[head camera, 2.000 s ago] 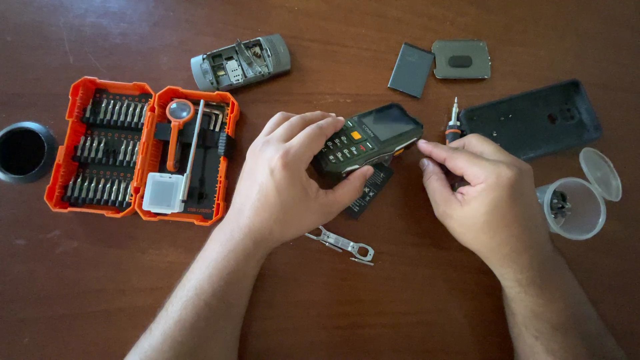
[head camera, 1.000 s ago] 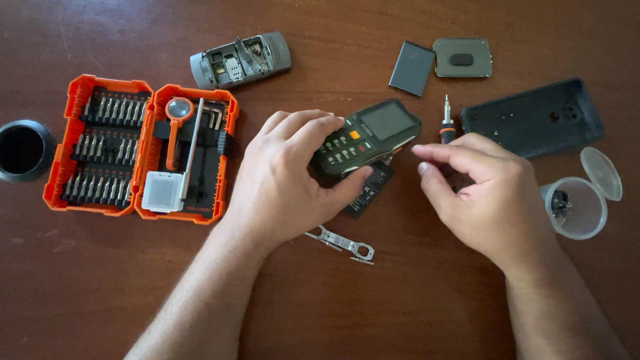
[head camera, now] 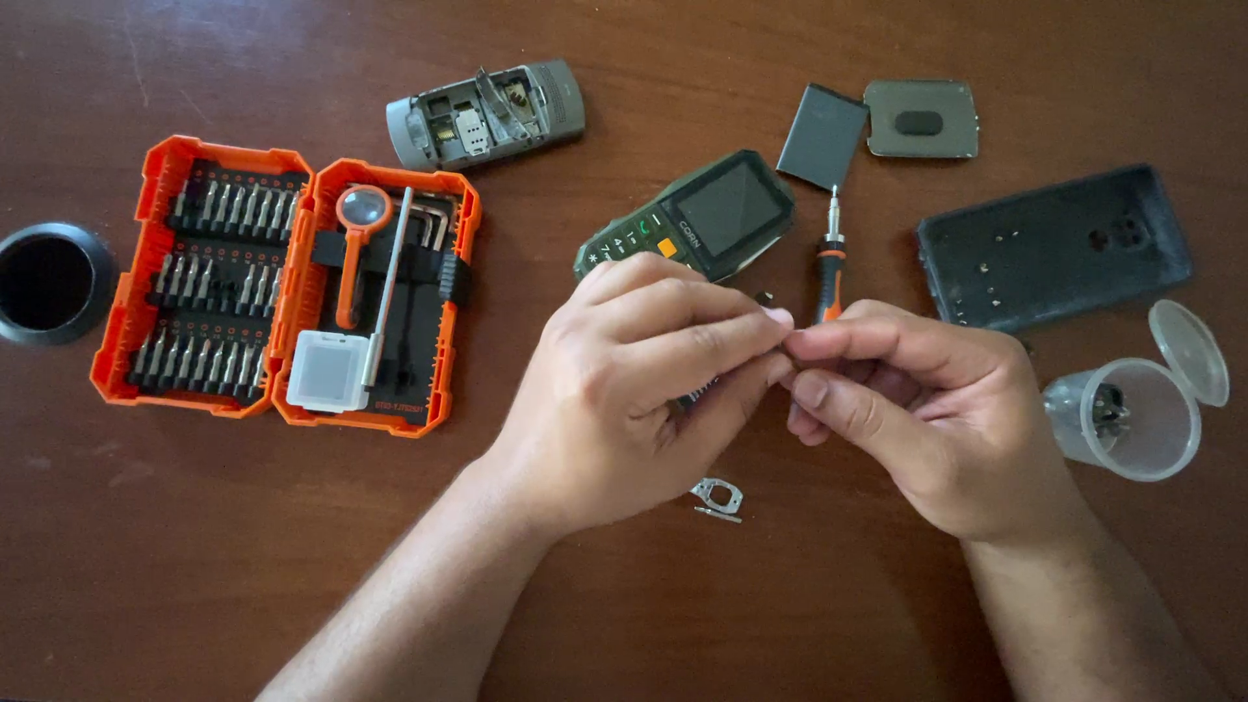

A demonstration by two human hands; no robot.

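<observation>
Fingertips of my left hand (head camera: 634,390) and my right hand (head camera: 907,400) meet over the table; whatever is pinched between them is too small and hidden to identify. Behind my left fingers lies a keypad mobile phone (head camera: 726,219), screen up, its lower keys covered. Part of a dark item with white print (head camera: 700,392) shows beneath my left hand. The orange and black precision screwdriver (head camera: 831,263) points away, its handle end behind my right fingers. Nearer the front, a small metal bracket (head camera: 719,495) lies partly under my left hand.
An orange bit case (head camera: 292,292) lies open at left, beside a black round object (head camera: 97,283). Farther back are an opened phone (head camera: 468,132), a battery (head camera: 824,136) and a back cover (head camera: 960,117). Right: a dark phone case (head camera: 1053,283) holding tiny parts, and a clear lidded cup (head camera: 1185,419).
My left hand has let go of the keypad phone, which now lies on the table, and has moved right to meet my right hand.
</observation>
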